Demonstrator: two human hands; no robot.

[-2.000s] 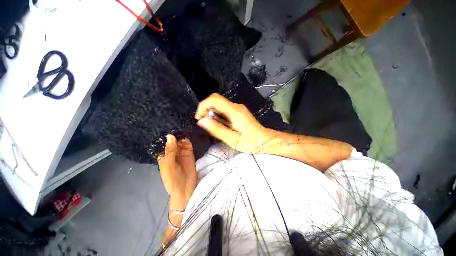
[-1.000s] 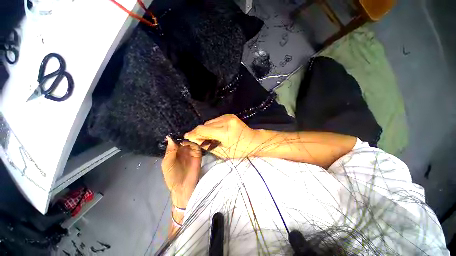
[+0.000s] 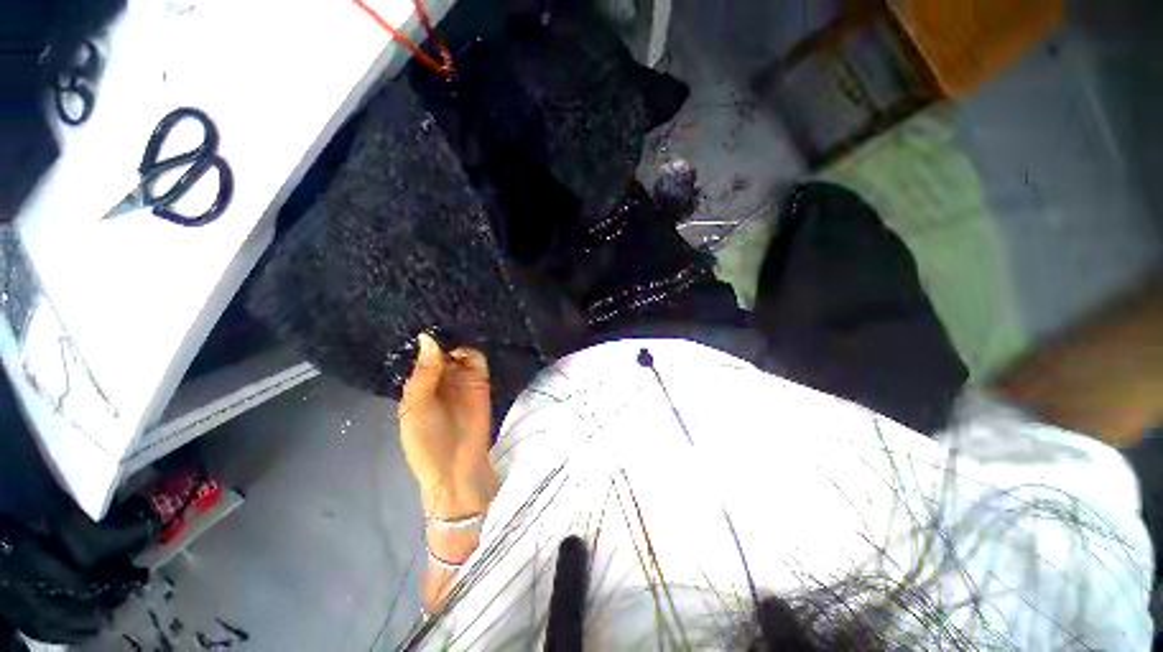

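The black nubby garment (image 3: 383, 236) lies bunched on my lap against the table edge. My left hand (image 3: 446, 389) pinches its lower edge between thumb and fingers, where small glints show. No needle can be made out. A beaded trim (image 3: 650, 293) with glinting dots lies in a double line across the dark cloth on my lap. My right hand is out of the picture; only a blurred forearm shows at the right edge. An orange-red cord (image 3: 415, 45) runs from the table to the garment's top.
Black-handled scissors (image 3: 185, 172) lie on the white table (image 3: 96, 274), with a second black pair (image 3: 77, 87) near its far edge. A wooden stool (image 3: 976, 38) stands at the top right. A red checked item (image 3: 179, 497) is below the table. Green cloth (image 3: 925, 204) lies beyond my lap.
My right hand, at the garment beside my left hand one second ago, has swung right and out of the picture. My left hand keeps its pinch. The view has shifted slightly.
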